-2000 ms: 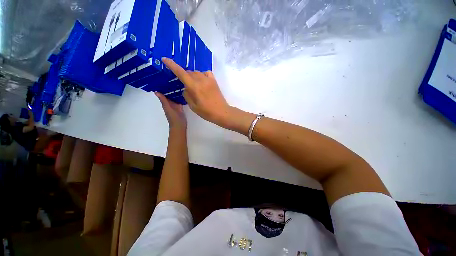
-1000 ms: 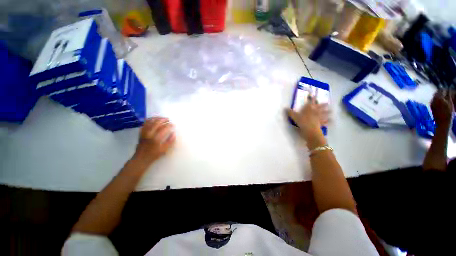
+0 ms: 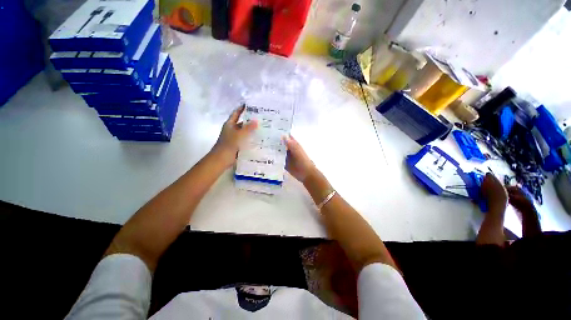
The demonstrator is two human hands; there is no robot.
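Observation:
A retail cable box (image 3: 263, 147) is held between my two bare hands at the middle of the table. Its white back with small print faces up, and a blue edge and a pale flap show at the end nearest me. My left hand (image 3: 233, 134) grips its left side, with the thumb on the face. My right hand (image 3: 299, 161) holds its right side. Behind the box lies a heap of clear hang tabs (image 3: 219, 78). A tall stack of packed boxes (image 3: 134, 81) stands at the left.
A red bag (image 3: 282, 28), orange tape roll (image 3: 185, 17) and plastic bottle (image 3: 344, 31) stand at the back. A dark blue box (image 3: 413, 117) lies right of centre. At the right are an open box (image 3: 436, 167), dark cables (image 3: 519, 156) and another person's hands (image 3: 496, 192).
My right hand has brought a box from the right to the middle, and its printed back now shows. My left hand has left the stack's side and taken hold of the box. The view has shifted.

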